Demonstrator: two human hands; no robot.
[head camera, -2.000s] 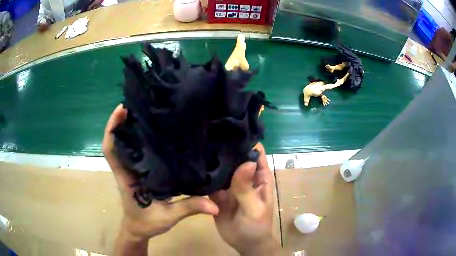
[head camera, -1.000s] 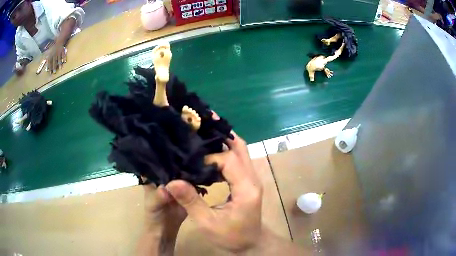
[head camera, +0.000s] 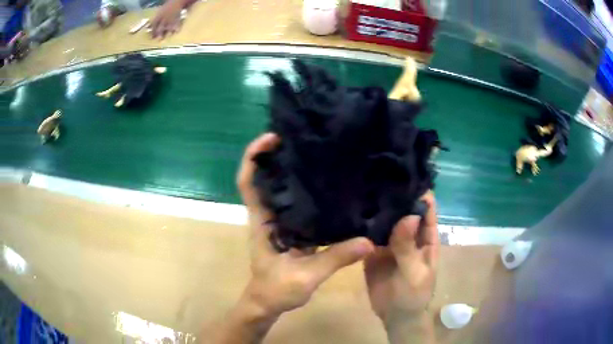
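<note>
A bushy black figure assembly (head camera: 343, 161) is held up in the middle of the view, over the near edge of the green belt. A cream leg (head camera: 406, 82) sticks out at its upper right. My left hand (head camera: 285, 269) grips its left side and lower edge, with the thumb along the bottom. My right hand (head camera: 406, 269) grips its lower right side, with the thumb on its lower edge. The mass hides some fingertips. No glue bottle is in either hand.
The green belt (head camera: 195, 148) carries another black figure (head camera: 134, 79), a small cream piece (head camera: 50, 126) and a black-and-cream figure (head camera: 554, 131). White glue bottles (head camera: 457, 315) lie at right by a grey cabinet (head camera: 558, 269). A red box (head camera: 390, 28), pink jar (head camera: 320, 16) and person's hand (head camera: 167, 20) are beyond.
The held assembly has been turned, so the foot sole and second foot seen a second ago no longer face me. The camera view has shifted left, showing more of the belt's left part.
</note>
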